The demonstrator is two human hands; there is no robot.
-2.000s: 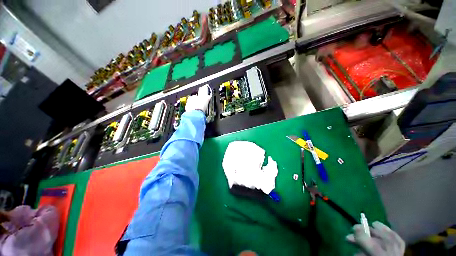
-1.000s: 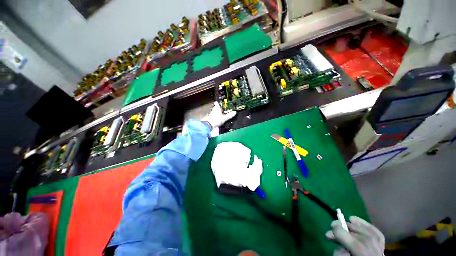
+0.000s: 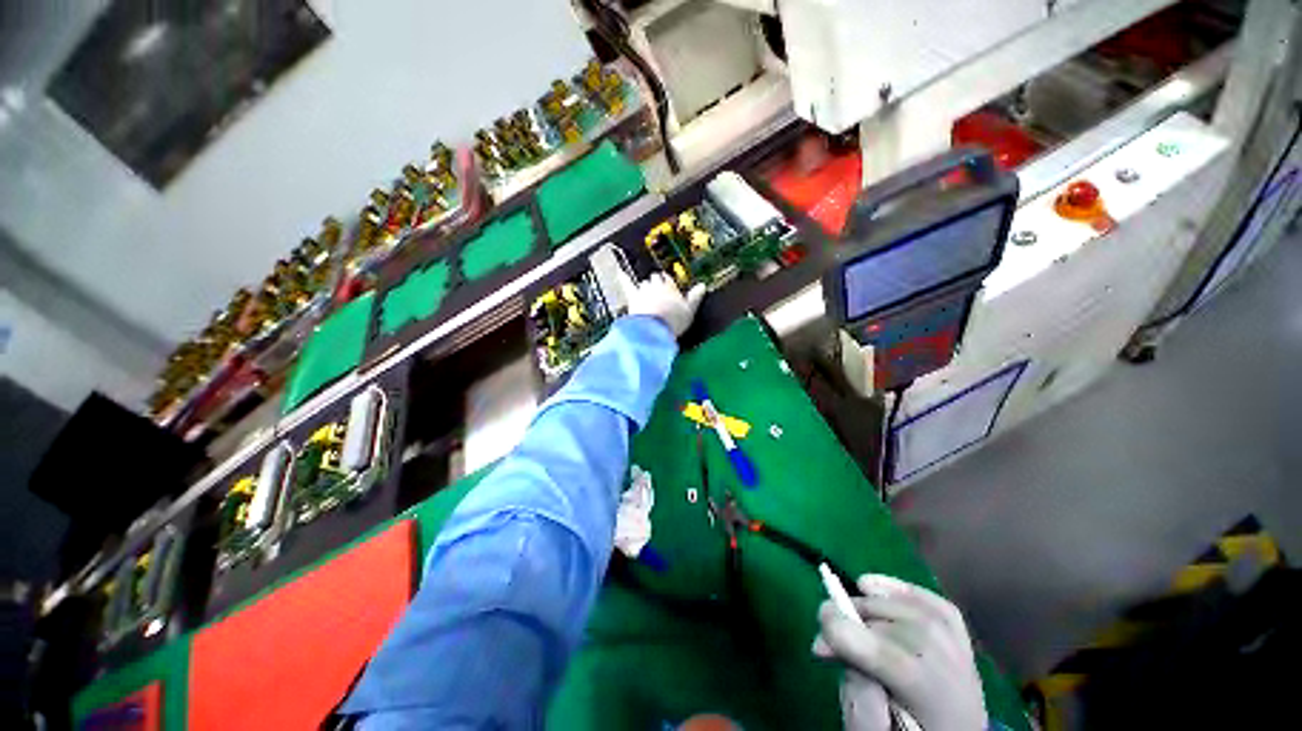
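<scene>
My left hand [image 3: 664,303], white-gloved, reaches to the line and touches or rests at the right front of a circuit board [image 3: 560,326] with yellow parts and a silver-grey block. Its fingertips partly cover the block's end, and I cannot tell whether they grip. Another board [image 3: 695,243] lies just beyond my hand. My right hand [image 3: 907,646], white-gloved, holds a white marker pen [image 3: 840,588] above the mat's lower right, tip end up. The boards lie parts side up on black carriers.
On the green mat [image 3: 671,664] lie side cutters [image 3: 778,540], a blue-white marker [image 3: 725,446] crossing a yellow knife [image 3: 733,424], and a white cloth [image 3: 636,514] partly behind my sleeve. An orange-red mat [image 3: 307,636] lies left. A handheld-style screen unit [image 3: 921,264] stands right.
My left hand has moved right along the line, from the board's left front to its right front. The view has turned right. My right hand still holds the pen.
</scene>
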